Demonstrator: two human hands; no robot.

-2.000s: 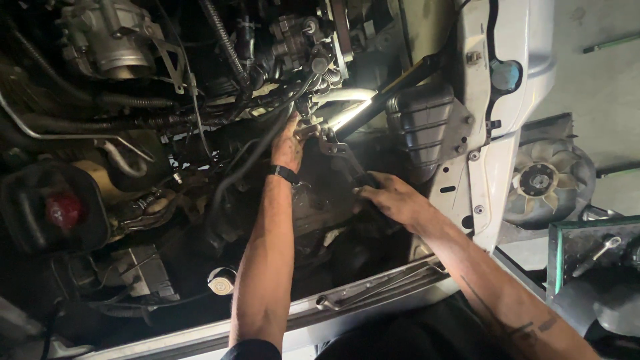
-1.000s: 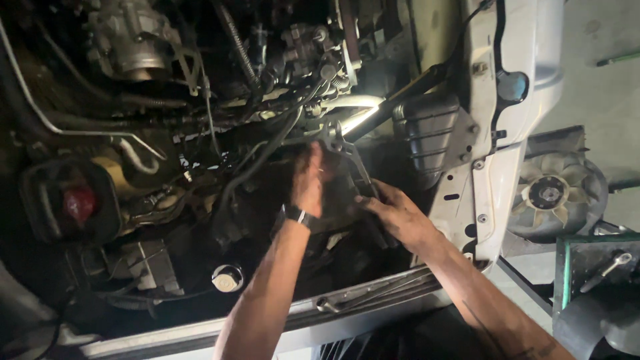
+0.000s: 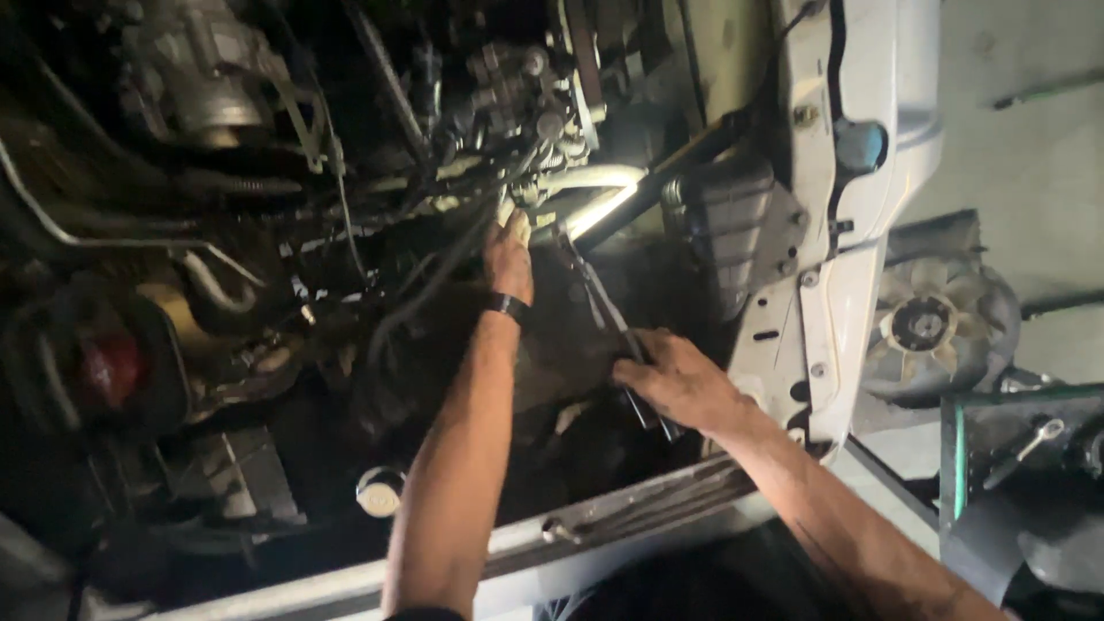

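Observation:
In the engine bay, my left hand reaches to hose and fitting parts beside a lit work light; its fingertips are partly hidden, so whether they grip anything is unclear. My right hand is closed around a long-handled metal tool, which looks like pliers. The tool slants up and left, and its head lies just right of my left fingers, near the lower end of the light. A pale curved hose runs above the light.
A black ribbed plastic box sits beside the white body panel. Outside stand a cooling fan and a tray holding a ratchet. The front crossmember runs below my forearms. A round cap is near my left forearm.
My left hand, drawn back and blurred one second ago, is up at the fittings again. My right hand still holds the tool, whose head now shows apart from the fittings.

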